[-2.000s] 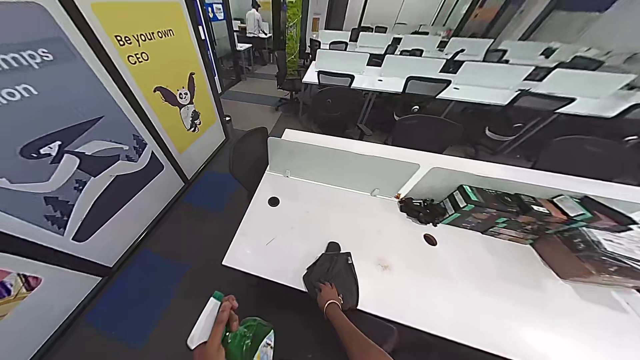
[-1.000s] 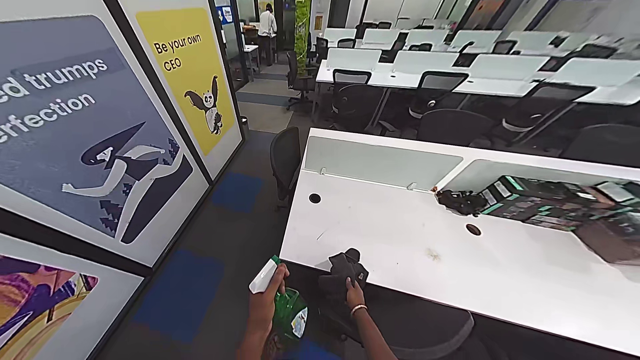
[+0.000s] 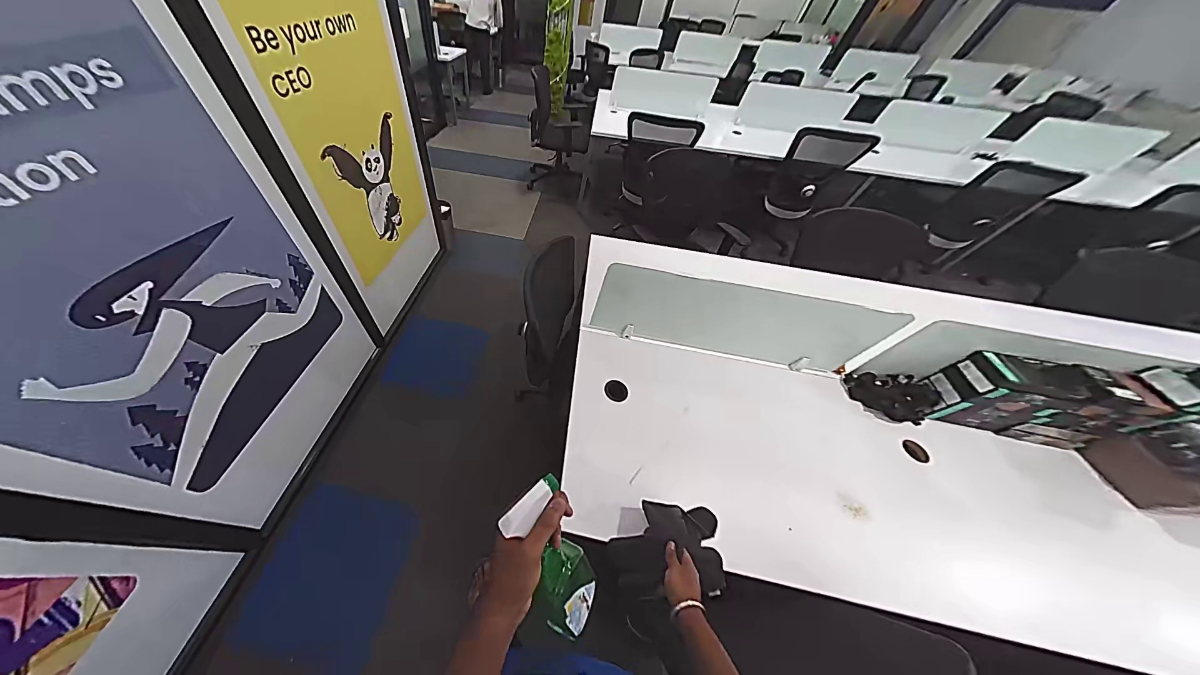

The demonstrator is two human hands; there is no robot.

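Note:
My left hand (image 3: 539, 544) is closed around the neck of a green spray bottle (image 3: 567, 586) with a white trigger head, held upright left of the desk's near edge. My right hand (image 3: 682, 574) grips a dark item that looks like a folded cloth or bag (image 3: 656, 553); it lies partly over the near edge of the white desk (image 3: 750, 450). The fingers rest on its upper side, and a light bracelet is on that wrist. A faint mark (image 3: 853, 508) shows on the desktop to the right.
Stacked boxes (image 3: 1041, 398) and a bundle of black cables (image 3: 891, 396) stand at the desk's right rear. A low partition (image 3: 750, 314) runs along the back. One black chair (image 3: 548, 309) is beside the left end, another (image 3: 844, 628) at the near edge. A person (image 3: 483, 37) stands far off.
My right hand has drawn the dark item from the desktop to the near edge. My left hand still holds the spray bottle. The view has shifted.

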